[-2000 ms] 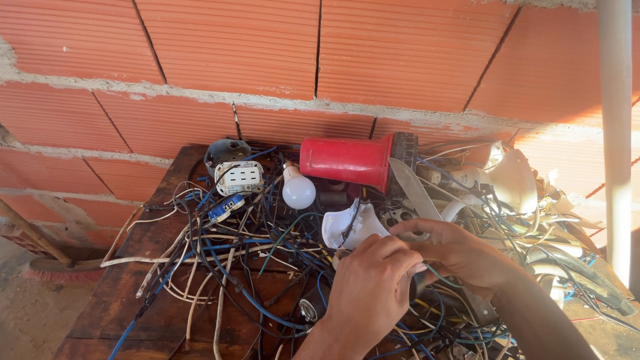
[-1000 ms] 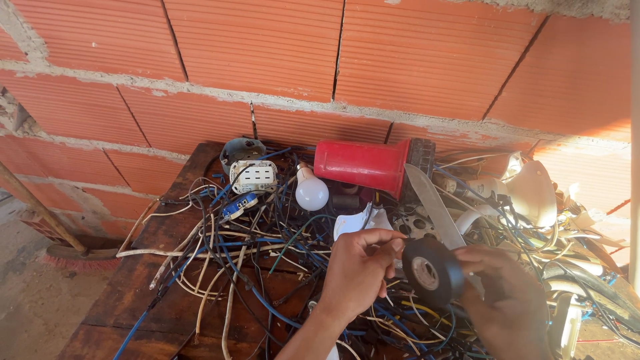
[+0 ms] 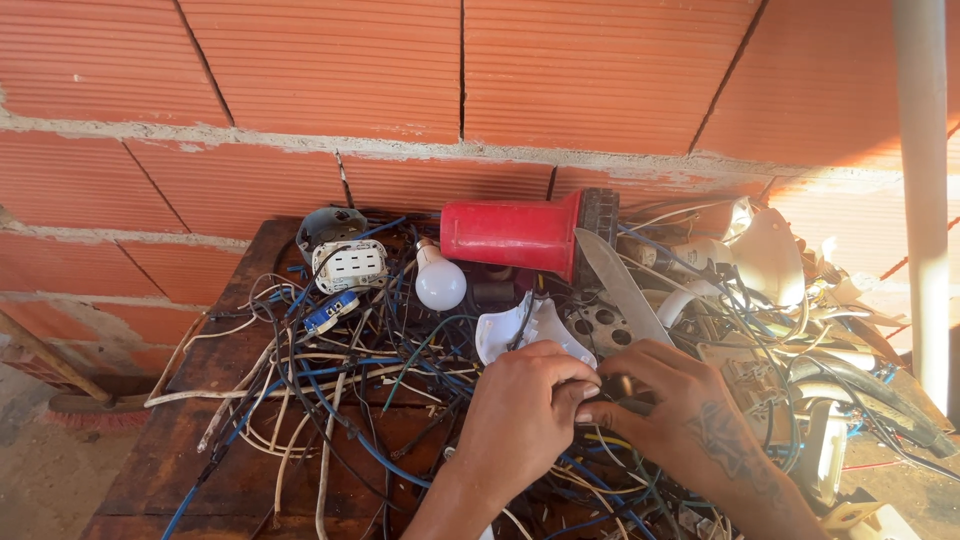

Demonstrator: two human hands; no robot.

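My left hand point(image 3: 525, 405) and my right hand point(image 3: 660, 405) meet at the lower middle, fingertips close together. My left fingers pinch a thin dark wire, mostly hidden by the fingers. My right fingers are closed around a roll of black electrical tape point(image 3: 626, 394), largely covered by the hand. Just behind my left hand lies a white plastic cover point(image 3: 499, 330) with a dark cord across it. A knife blade point(image 3: 619, 281) slants down behind my right hand. A red flashlight point(image 3: 506, 234) lies farther back, beside a white light bulb point(image 3: 441, 283).
Tangled wires point(image 3: 330, 375) cover much of the wooden table point(image 3: 157, 480). A white socket piece point(image 3: 350, 264), a blue-and-white connector point(image 3: 331, 311) and a dark round box point(image 3: 330, 225) lie at the back left. The brick wall point(image 3: 300, 67) stands behind; a pale pipe point(image 3: 924, 187) rises at right.
The black tape roll, plainly visible between my hands one second ago, is now mostly hidden in my right fingers. My hands have come closer together.
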